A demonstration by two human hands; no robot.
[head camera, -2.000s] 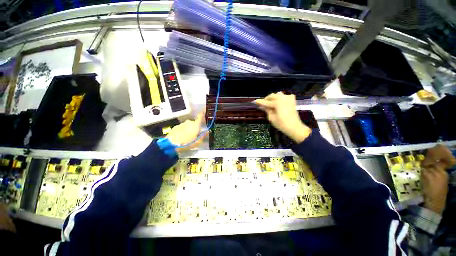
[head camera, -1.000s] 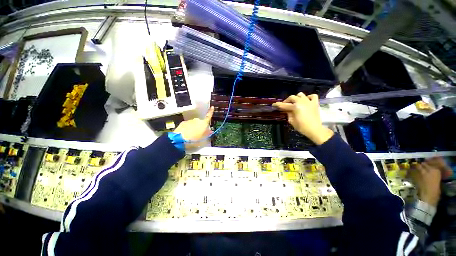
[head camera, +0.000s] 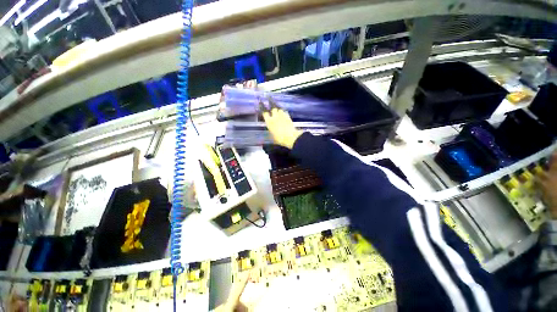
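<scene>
My right hand (head camera: pixel 281 126) reaches across the bins to the bundle of clear plastic tubes (head camera: pixel 244 134) lying over the large black tote (head camera: pixel 366 125). Its fingers touch the tubes, but blur hides whether they grip one. My left hand (head camera: pixel 235 298) is cut off by the bottom edge, with a finger over the circuit board panel (head camera: pixel 287 274); its grip cannot be told. Reddish-brown component tubes (head camera: pixel 296 181) lie across the small bins, partly behind my right sleeve. Green leaded components (head camera: pixel 303 209) show in the bin in front of them.
A tape dispenser (head camera: pixel 229 189) stands left of the bins. A black tray of yellow parts (head camera: pixel 134 225) is further left. The blue coiled cord (head camera: pixel 180 140) hangs in front. Blue parts (head camera: pixel 467 159) lie at right, near another person's hand (head camera: pixel 548 183). A metal post stands beside the tote.
The view has tilted up and left. My right hand has moved from the reddish-brown tubes, where it held a long thin tube, to the clear bundle. My left hand has moved down to the boards.
</scene>
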